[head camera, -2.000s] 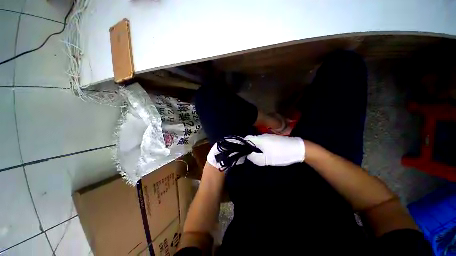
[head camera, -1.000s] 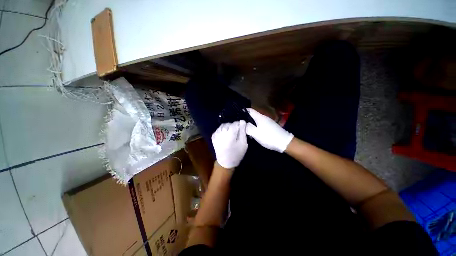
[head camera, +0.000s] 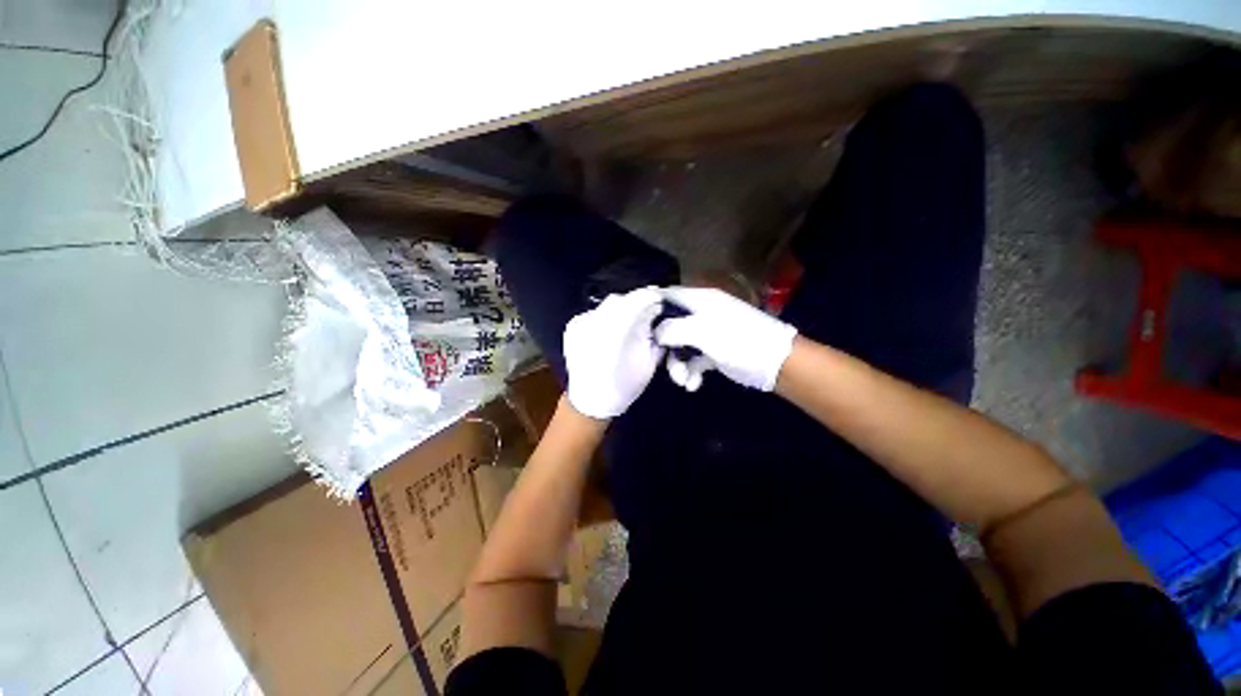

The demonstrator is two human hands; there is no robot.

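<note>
A black coiled cable bundle (head camera: 615, 279) shows just beyond my left hand, dark against the dark trouser leg. My left hand (head camera: 613, 354), in a white knit glove, is closed on the bundle over my lap. My right hand (head camera: 728, 337), also gloved in white, touches the left at the fingertips, with its fingers bent. A bit of black shows between the two hands. Whether the right fingers grip it is hidden.
The white bench top (head camera: 544, 55) runs across the top, with a gold-tan smartphone (head camera: 261, 116) and pale strands (head camera: 136, 150) at its left. A woven sack (head camera: 361, 354) and a carton (head camera: 300, 571) lie left, a red stool (head camera: 1157, 320) and blue crate (head camera: 1184, 510) right.
The bundle was on top of my hands and is now mostly hidden beyond my left hand. Both hands have moved away from my body, and my right fingers have bent in towards the left.
</note>
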